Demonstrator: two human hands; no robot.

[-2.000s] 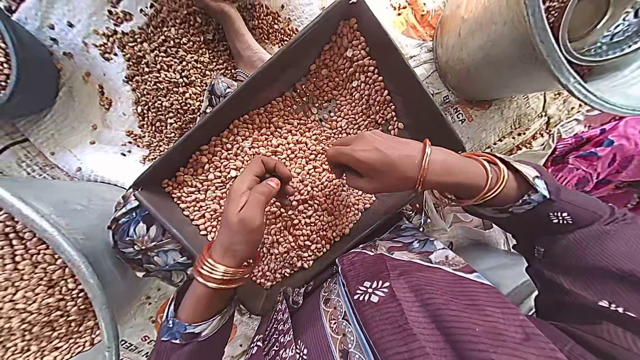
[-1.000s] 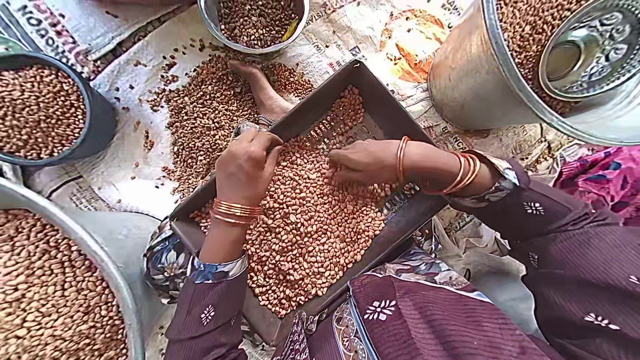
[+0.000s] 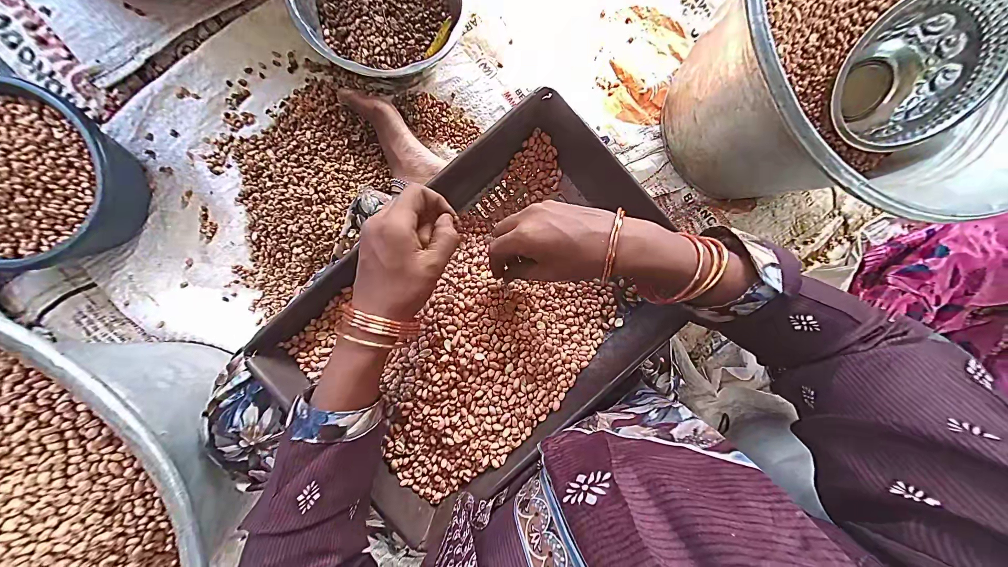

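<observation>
A dark rectangular tray lies tilted across my lap, with many light brown nuts or beans spread in it. Over the tray's left side is my left hand, its thumb against the curled fingers; whether something small is between them cannot be told. My right hand is low over the heap, fingertips bent down at the nuts, and what is under them is hidden. Slots show in the tray floor near its far corner.
A metal tub of nuts stands at lower left, a dark bucket above it. A metal bowl is at the top; a big metal pot with a steel dish is at right. Darker nuts lie on sacking beside a bare foot.
The nuts lie heaped differently in the tray than two seconds ago. My left hand has moved from over the heap to the tray's left side. The view has shifted.
</observation>
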